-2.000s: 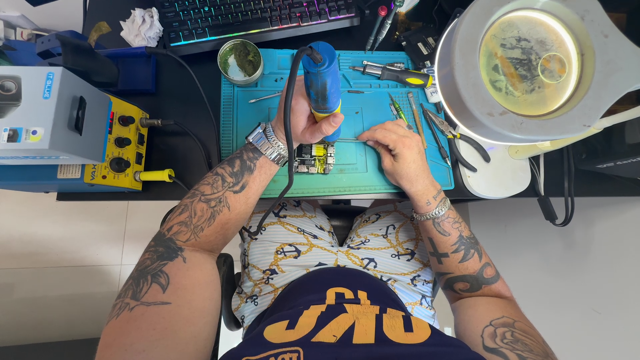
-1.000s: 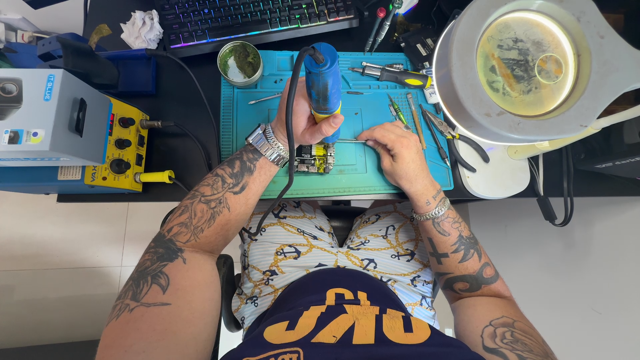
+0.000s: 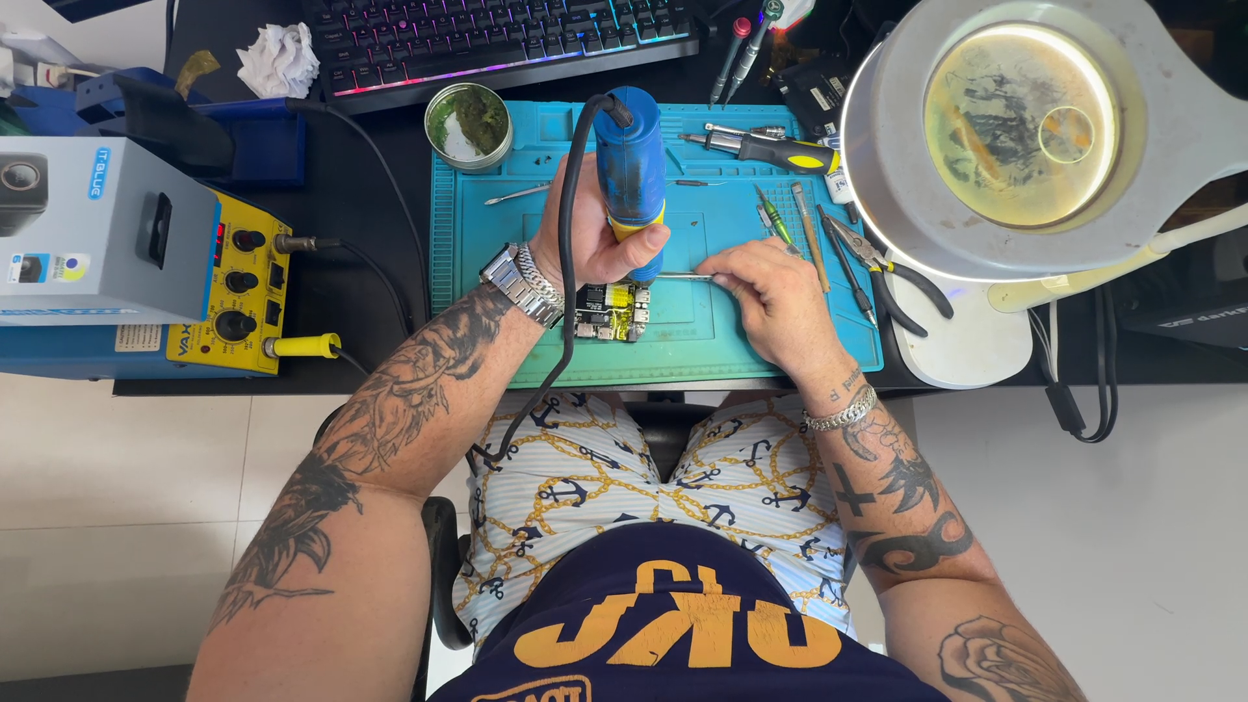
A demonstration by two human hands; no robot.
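My left hand (image 3: 595,234) is closed around the blue and yellow handle of a hot-air gun (image 3: 629,156), held upright with its lower end over a small circuit board (image 3: 609,314). The gun hides the board's upper right part. From the right, my right hand (image 3: 770,292) pinches a thin metal tool (image 3: 685,276), seemingly tweezers, whose tip reaches the gun's lower end beside the board. Whether the tip touches the board cannot be seen. The board lies on a blue silicone work mat (image 3: 663,366). The gun's black cable (image 3: 565,283) hangs over my left wrist.
A yellow rework station (image 3: 229,283) and a grey box (image 3: 107,234) stand left. Behind are an open tin (image 3: 468,127) and a keyboard (image 3: 507,39). Right of my right hand lie pliers (image 3: 882,268), a screwdriver (image 3: 790,151) and a lit magnifier lamp (image 3: 1019,127).
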